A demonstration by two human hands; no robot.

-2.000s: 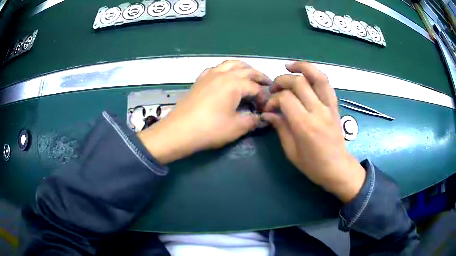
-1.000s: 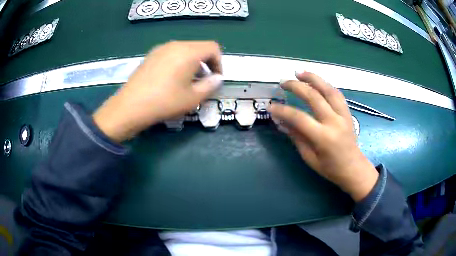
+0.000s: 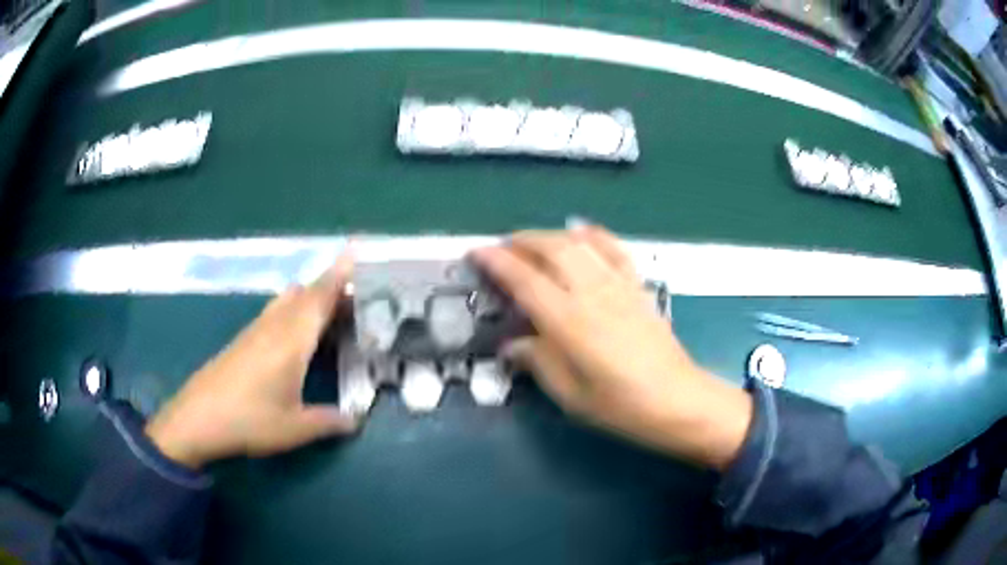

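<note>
A grey metal housing (image 3: 422, 386) with pale lobes along its front lies in front of me. A second row of pale rounded lobes on a grey bar (image 3: 447, 318) shows just above and behind it; blur hides whether the two are separate pieces. My left hand (image 3: 260, 370) is around the left end, fingers at the back corner and thumb at the front corner. My right hand (image 3: 596, 337) grips the upper bar from the right, thumb in front and fingers on top, hiding its right part. Dark gaps show between the lobes.
Three ringed housings stand farther back, at left (image 3: 144, 148), centre (image 3: 517, 129) and right (image 3: 844, 174). Tweezers (image 3: 806, 329) and a pale disc (image 3: 767, 365) lie at right. A dark ring (image 3: 94, 379) and a silver ring (image 3: 48, 397) lie at left, near my sleeve.
The view has tilted, so the bench appears lower. My left hand has moved to the housing's left end, and my right hand has moved left onto the upper bar. A second row of lobes now shows.
</note>
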